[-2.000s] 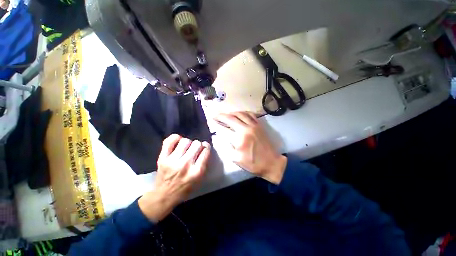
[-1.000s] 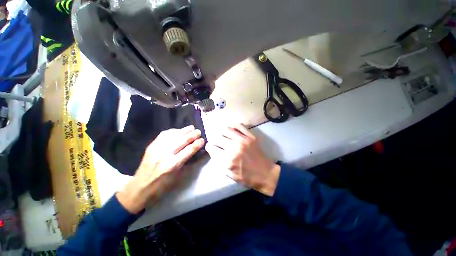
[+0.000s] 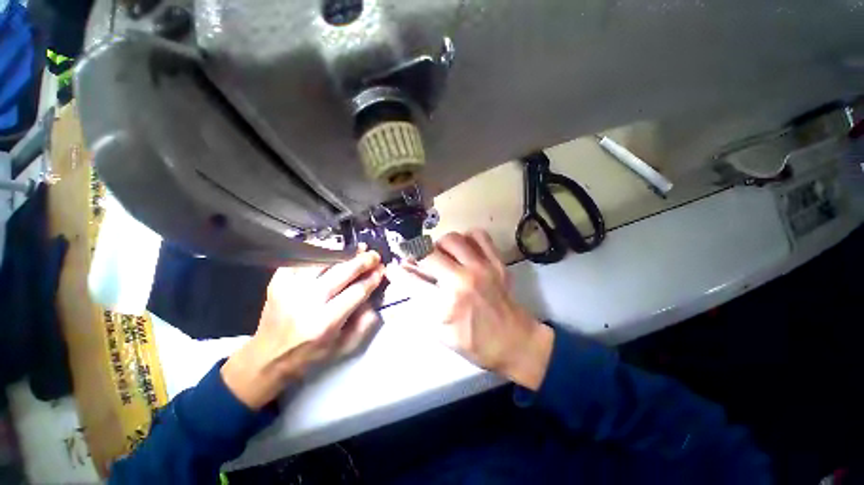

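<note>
The dark fabric piece point(image 3: 208, 292) lies left of the needle, largely hidden by the machine head and my left hand. My left hand point(image 3: 317, 313) grips its edge, thumb and fingers together just in front of the presser foot point(image 3: 379, 242). My right hand point(image 3: 478, 303) is just right of the foot, its fingers curled and fingertips close to the cloth edge; whether it holds cloth cannot be told. A thin dark strip end point(image 3: 393, 304) shows between the hands. The needle itself cannot be made out.
The grey sewing machine point(image 3: 587, 76) arches over the bed, its ribbed knob point(image 3: 391, 152) above the foot. Black-handled shears point(image 3: 559, 213) and a white pen-like tool point(image 3: 635, 166) lie right. Taped cardboard point(image 3: 128, 365) and dark cloth point(image 3: 33, 294) are left.
The view has moved closer to the machine head. Both hands are now nearer the presser foot. The dark fabric has moved forward under the head, and less of it shows.
</note>
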